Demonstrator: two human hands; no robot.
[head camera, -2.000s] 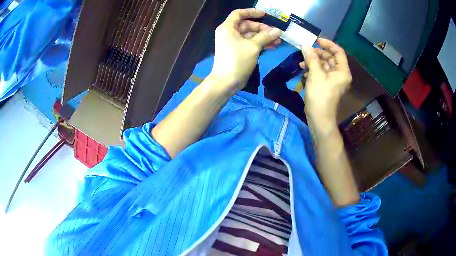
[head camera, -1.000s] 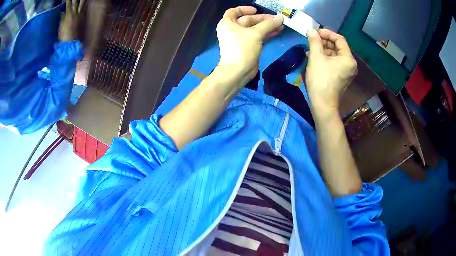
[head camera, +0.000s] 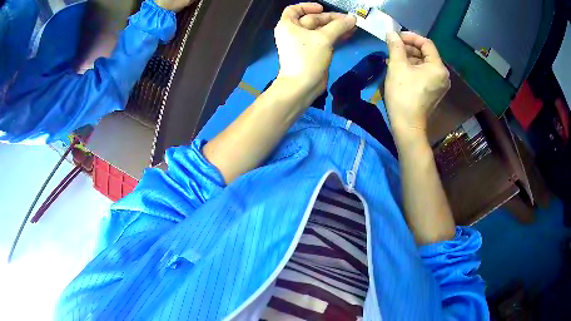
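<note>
A small white rectangular label (head camera: 377, 24) lies at the near edge of a silver LCD panel (head camera: 416, 11) at the top of the view. A small yellow mark shows beside the label. My left hand (head camera: 307, 44) pinches the label's left end between thumb and finger. My right hand (head camera: 414, 78) pinches its right end, with the other fingers curled. The far part of the panel is cut off by the top edge of the picture.
A second silver panel (head camera: 499, 31) lies on the green bench top (head camera: 452, 55) at right. A divided carton (head camera: 199, 81) stands at left, with another person's blue sleeve (head camera: 103, 88) over it. An open carton (head camera: 479, 188) sits below the bench at right. Red crates (head camera: 113, 180) are lower left.
The white label, earlier held up against a black strip, now lies along the panel edge between my hands. Another person's arm has come in over the left carton.
</note>
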